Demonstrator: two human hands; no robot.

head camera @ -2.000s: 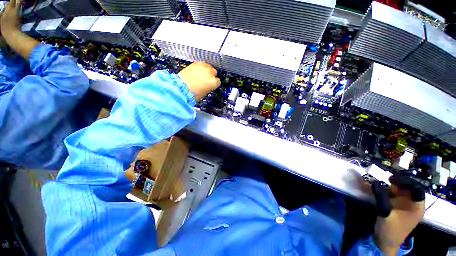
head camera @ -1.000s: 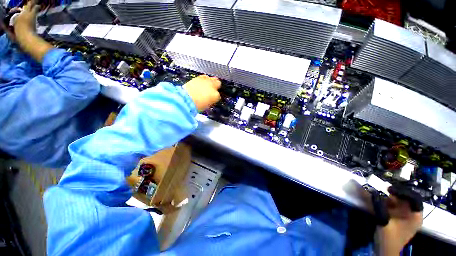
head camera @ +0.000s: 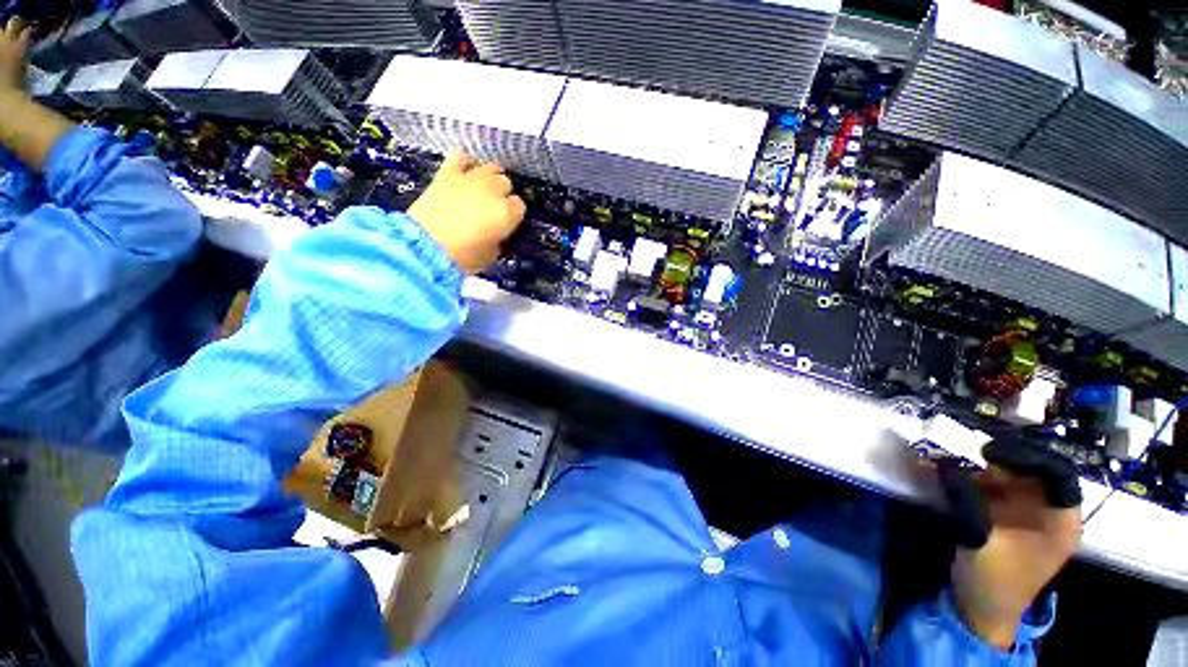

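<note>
My left hand (head camera: 469, 215) is over the black circuit board (head camera: 821, 319), at the front edge of a silver finned heatsink (head camera: 664, 143). Its fingers are curled with the tips down among the parts; whether they hold anything is hidden. My right hand (head camera: 1016, 534) is at the front rail on the right, with black finger cots on the fingertips. Its fingers are bent and no held part can be made out. White box components (head camera: 608, 270), a wound toroidal inductor (head camera: 678, 274) and a blue disc component (head camera: 721, 284) stand on the board between my hands.
A pale metal rail (head camera: 651, 371) runs along the board's front. Below it is an open brown carton (head camera: 434, 443) holding toroids (head camera: 348, 440). At far left are a neighbouring person's blue sleeve (head camera: 91, 248) and hand. More heatsinks (head camera: 1055, 241) stand right and behind.
The view has shifted slightly. My left hand is a little further left along the heatsink than two seconds ago. My right hand stays at the rail with little change.
</note>
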